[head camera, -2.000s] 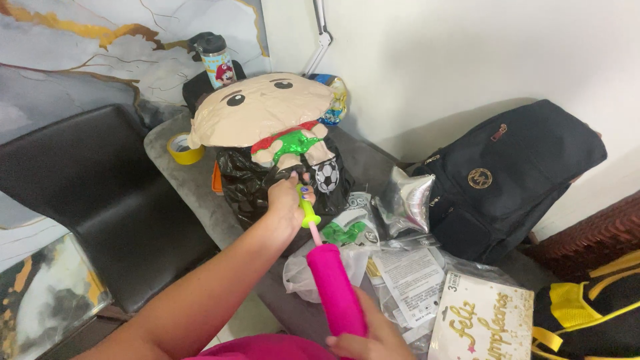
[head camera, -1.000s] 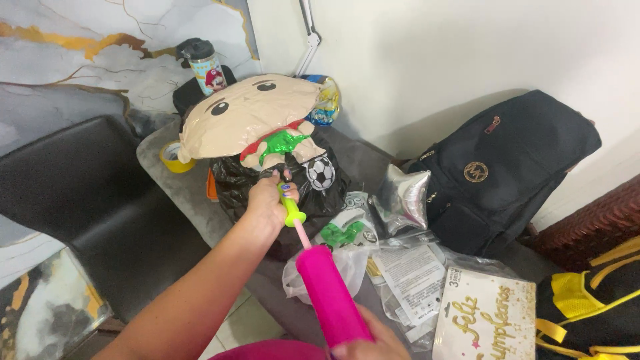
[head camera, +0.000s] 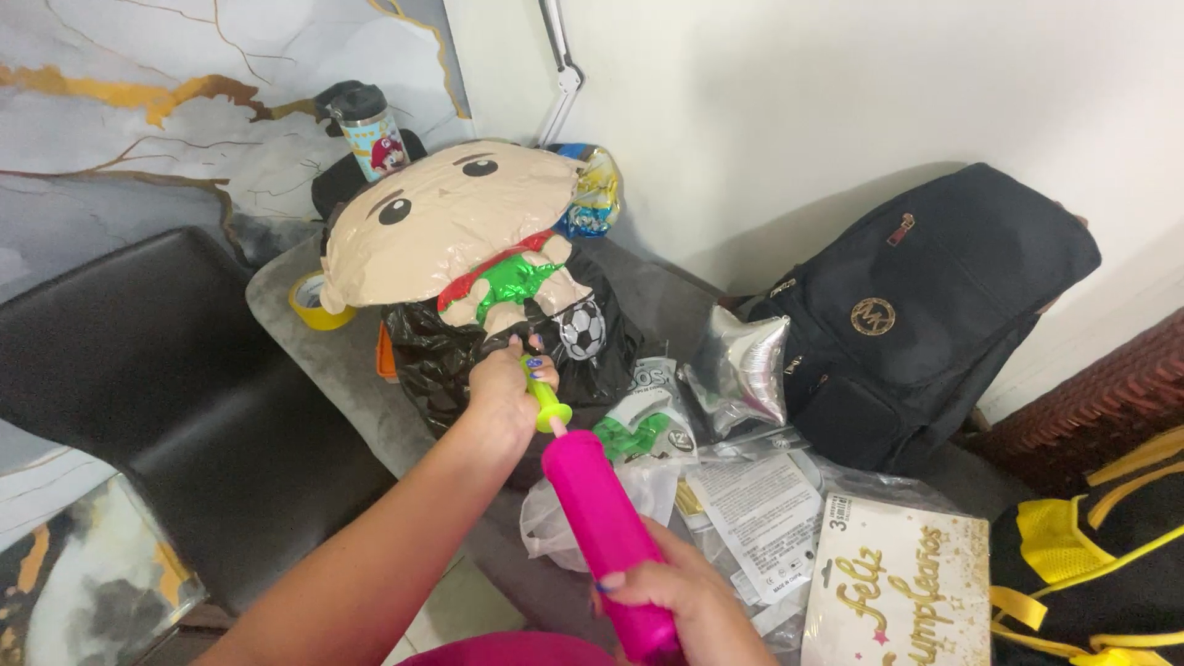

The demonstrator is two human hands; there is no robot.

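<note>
A hand-held balloon pump with a magenta barrel (head camera: 606, 532) and a lime-green nozzle end (head camera: 548, 407) lies between my hands. My left hand (head camera: 509, 393) grips the green end at the base of a foil balloon. That balloon is shaped like a cartoon figure with a large beige head (head camera: 453, 222), a green and red shirt and a soccer ball; it looks puffed up. My right hand (head camera: 680, 597) is wrapped around the lower part of the magenta barrel. A pink shaft shows between barrel and green end. Under the balloon is a black plastic bag (head camera: 425, 379).
A black backpack (head camera: 934, 305) leans on the wall, beside a silver star balloon (head camera: 740, 370). Balloon packets (head camera: 647, 425), a party banner package (head camera: 897, 583), yellow tape (head camera: 319, 305) and a lidded tumbler (head camera: 370, 139) rest around the grey surface (head camera: 342, 388). A black chair (head camera: 185, 407) stands left.
The pink shaft between barrel and green end showed longer one and two seconds ago; the magenta barrel now sits closer to the green end. Both hands have kept their hold.
</note>
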